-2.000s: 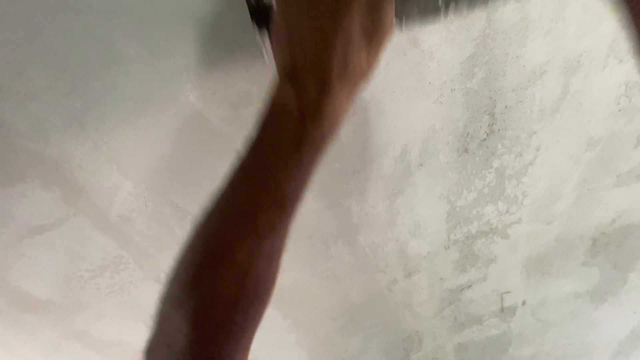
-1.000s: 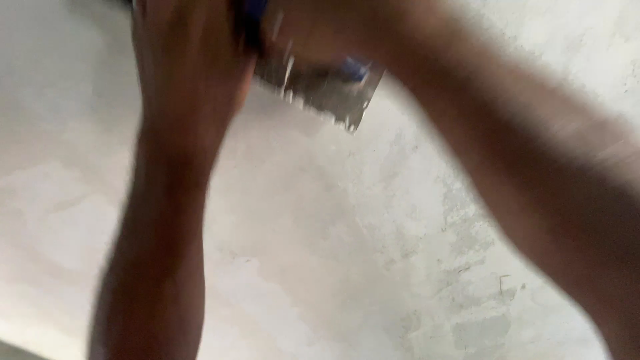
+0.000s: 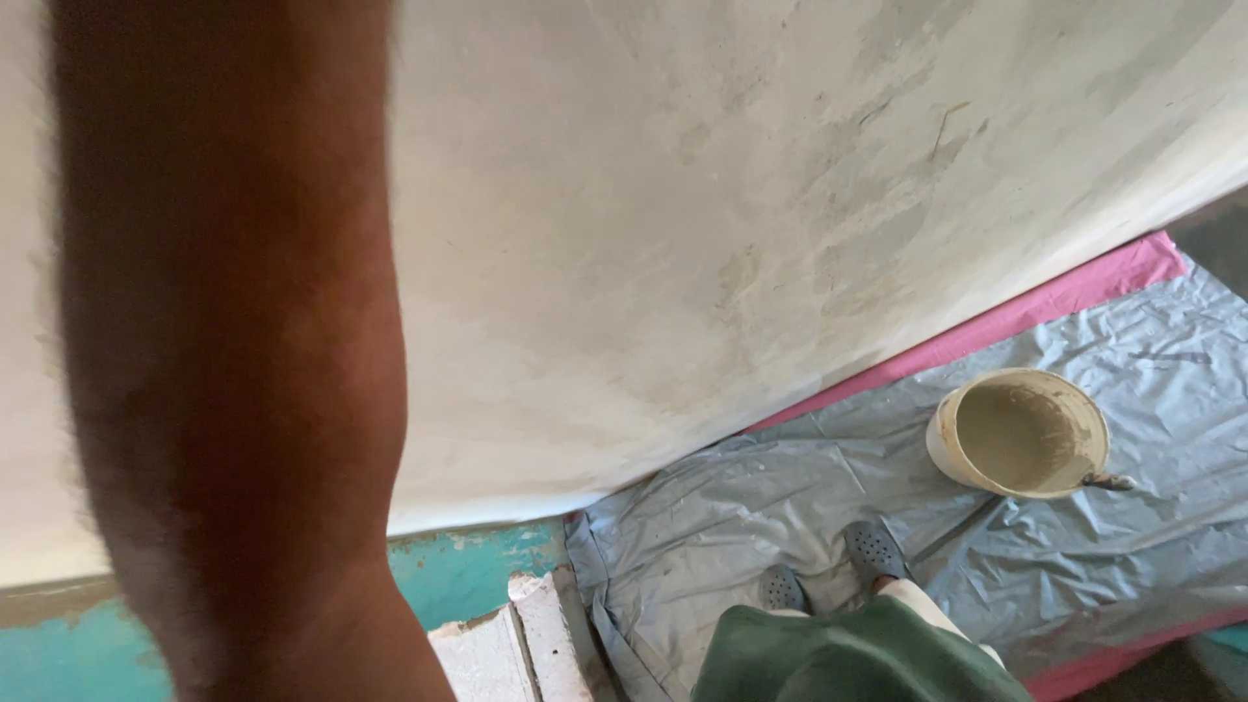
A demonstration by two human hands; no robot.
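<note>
A bare arm fills the left side of the head view and runs up past the top edge; its hand is out of frame, so what it holds is hidden. My other hand is not in view either. Behind the arm stands a wall [image 3: 604, 244] with a pale, patchy coat of plaster or filler, darker and rougher toward the upper right. A white plastic bucket [image 3: 944, 444] with greyish paste inside stands on the floor covering at the lower right. A tool handle [image 3: 1109, 481] coated with paste sticks out over its rim.
Crumpled grey plastic sheeting [image 3: 780, 487] covers the floor, with pink sheeting [image 3: 936, 356] along the wall's foot. My feet in grey clogs [image 3: 876, 551] are on it. At lower left are a turquoise painted strip [image 3: 468, 570] and a chipped white frame or ledge [image 3: 546, 634].
Both hands and the broad paste-edged blade seen a second ago are out of view. The view has swung down, showing the floor and bucket.
</note>
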